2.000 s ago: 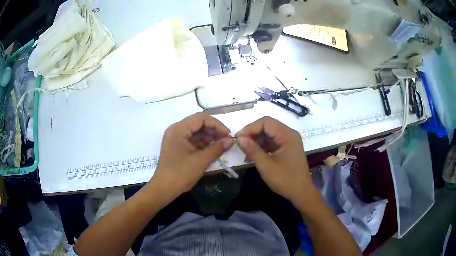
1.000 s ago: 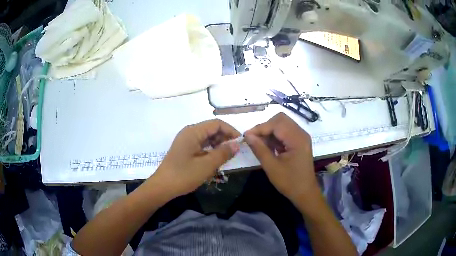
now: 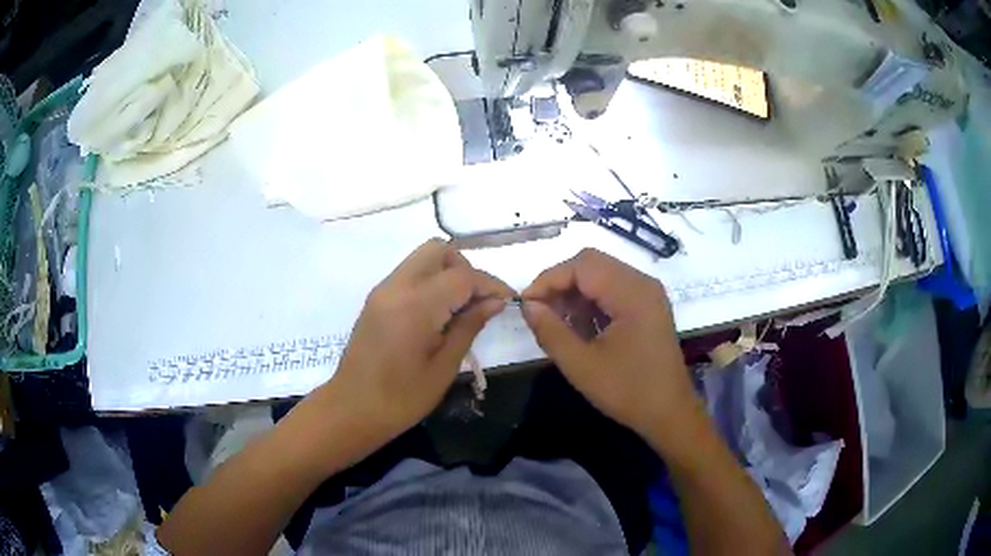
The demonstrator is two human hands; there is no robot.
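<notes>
My left hand (image 3: 418,326) and my right hand (image 3: 609,331) meet over the table's front edge. Their thumbs and fingertips pinch a tiny item between them, too small and covered to name. A thin pale strand (image 3: 476,382) hangs below my left hand. A cream fabric piece (image 3: 353,130) lies on the table left of the needle area, apart from my hands. Black-handled snips (image 3: 625,223) lie open-bladed behind my right hand.
The sewing machine (image 3: 706,43) stands at the back, a bright-screened phone (image 3: 712,87) behind its needle area. A cream heap (image 3: 158,92) and green basket (image 3: 82,250) are left. Dark tools (image 3: 907,223) lie right; a dark red bin (image 3: 810,380) holds pale plastic below.
My hands stay pinched together with small shifts of the fingers. The strand under my left hand hangs differently. The whole view has shifted slightly back and forth.
</notes>
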